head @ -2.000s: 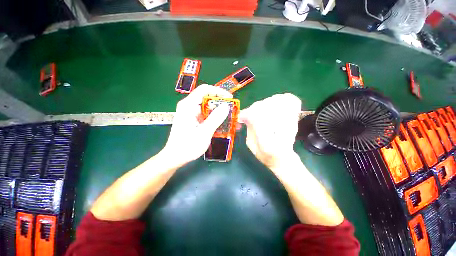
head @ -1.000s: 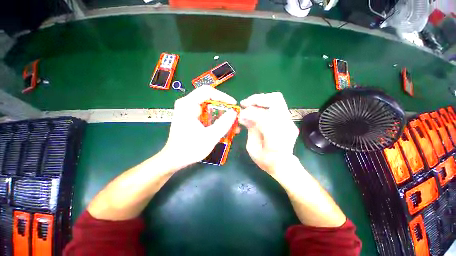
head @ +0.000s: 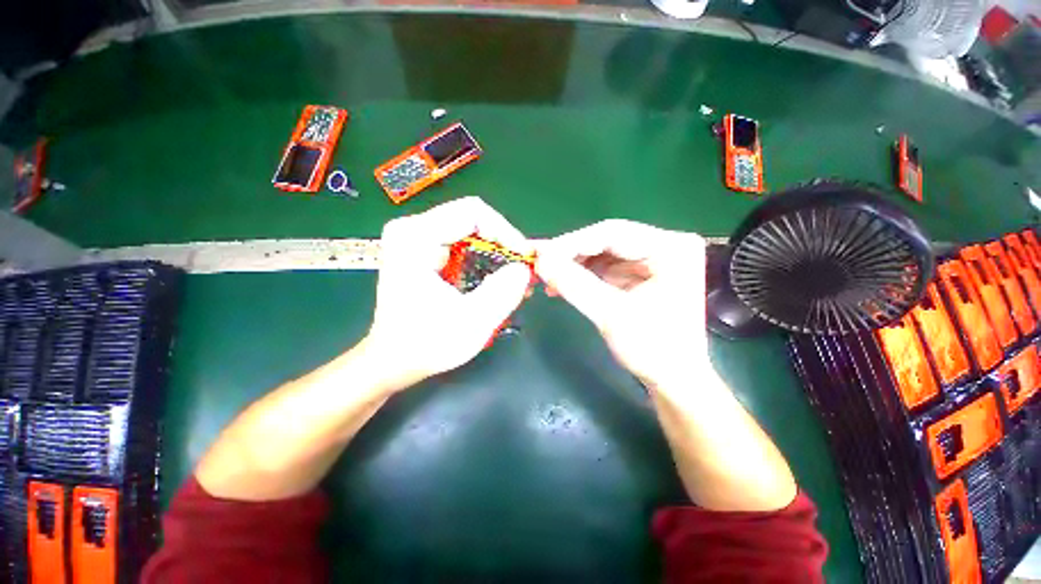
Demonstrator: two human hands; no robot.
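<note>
My left hand is shut on a half-assembled orange phone over the strip between belt and bench. The phone's far end with its exposed board shows between thumb and fingers; most of its lower half is hidden by the hand. My right hand is beside it on the right, thumb and fingertips together at the phone's edge. Whether the fingertips hold a small part cannot be told. The picture is overexposed on both hands.
Several orange phones lie on the green belt, with a small ring-shaped part beside one. A black fan stands right of my right hand. Black trays with orange shells stand at left and right.
The phones on the belt have moved left. The held phone has turned and tilted, so its screen no longer shows. My right hand stays at its right edge, its fingers slightly shifted.
</note>
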